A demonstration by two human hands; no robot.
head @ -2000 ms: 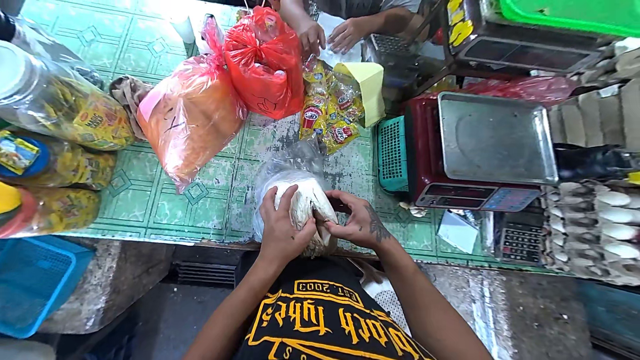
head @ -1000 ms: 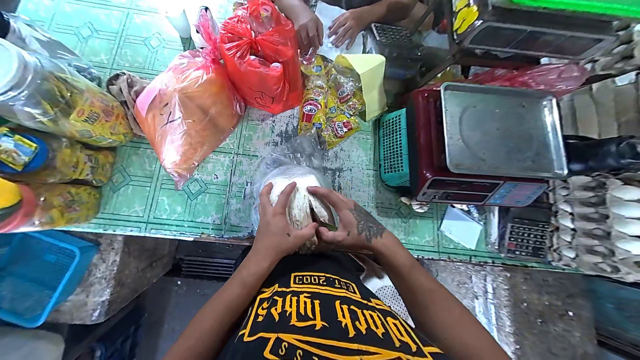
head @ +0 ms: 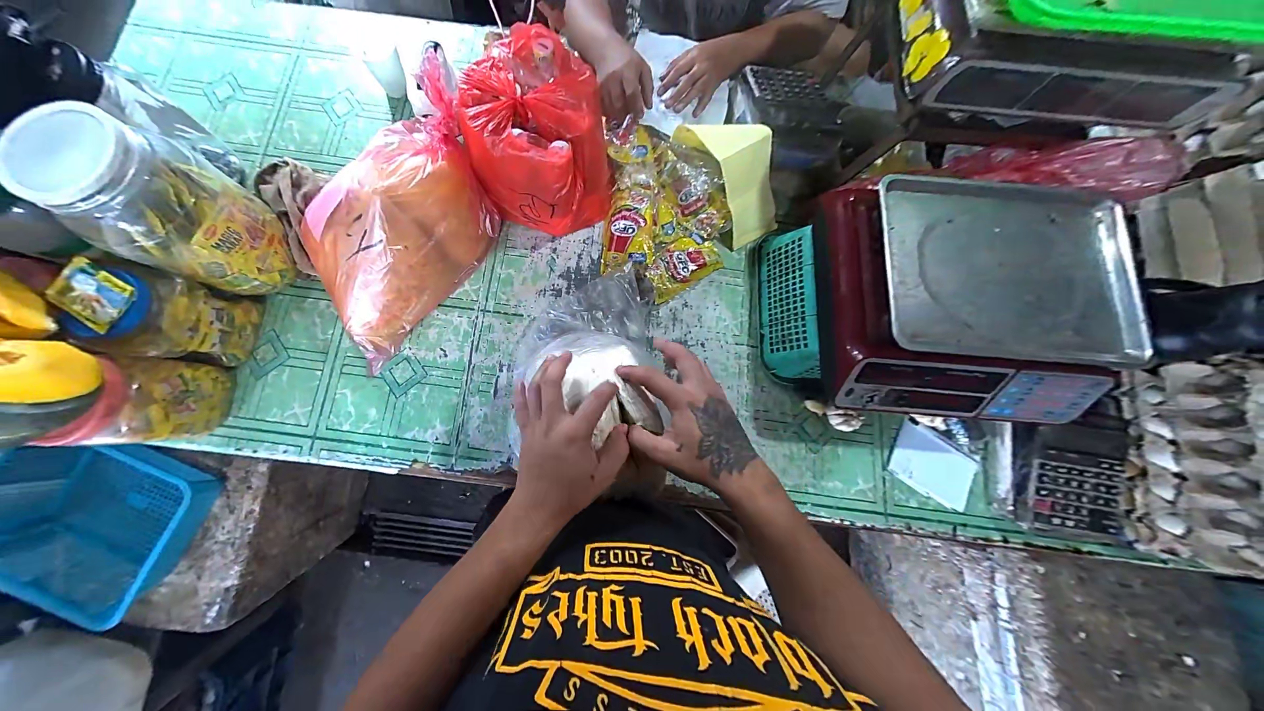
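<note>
At the counter's front edge, a whitish bundle point(head: 594, 380) rests inside a clear plastic bag point(head: 592, 314). What the bundle is made of, I cannot tell. My left hand point(head: 563, 434) grips its left side, fingers spread over the top. My right hand point(head: 681, 420) holds the right side, with thumb and fingers at a dark gap in the bundle. Beyond the bag lie yellow sachets point(head: 657, 212) and a yellow paper point(head: 741, 178). A tied red plastic bag point(head: 538, 138) and a pinkish clear bag with orange contents point(head: 400, 227) stand at the back left.
A weighing scale point(head: 1017, 272) stands at right beside a green basket point(head: 788, 301), a calculator point(head: 1076, 484) and egg trays point(head: 1200, 464). Plastic jars point(head: 148, 197) line the left, above a blue basket point(head: 94, 533). Another person's hands point(head: 657, 84) rest on paper across the counter.
My hands stay on the bundle; their fingers have shifted a little over it. The other person's hands have moved slightly on the paper.
</note>
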